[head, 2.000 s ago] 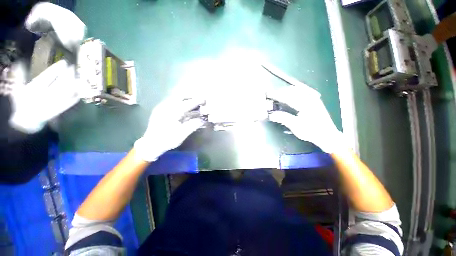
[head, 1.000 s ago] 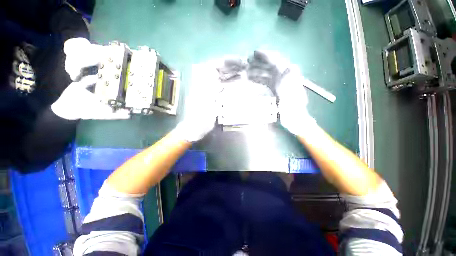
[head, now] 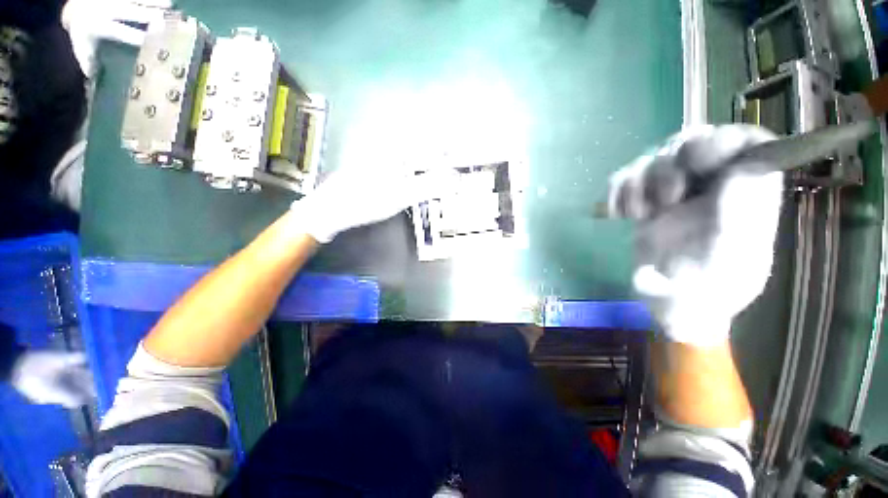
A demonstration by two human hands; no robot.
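Observation:
A silver metal frame (head: 465, 216) lies on the green bench in front of me, washed out by glare, with a dark edge inside its right side. My left hand (head: 365, 199), in a white glove, rests at the frame's upper left; its fingertips fade into the glare. My right hand (head: 706, 219), gloved and blurred, is raised at the right, away from the frame. It is closed around a long narrow strip-shaped tool (head: 813, 146) that points to the upper right, with a short end showing at the left of the fist.
Two thick silver units (head: 234, 112) with yellow-green parts stand at the left. Another person's gloved hand (head: 112, 21) is beside them, and another glove (head: 54, 377) is over the blue bin (head: 39, 255). More frames (head: 803, 107) sit on the conveyor track at the right. Blue tape (head: 229, 290) lines the bench edge.
My right hand has left the frame, taken up the strip from the bench and lifted it to the right. The frame's inside now shows. The other person's hands have moved off the units' near side.

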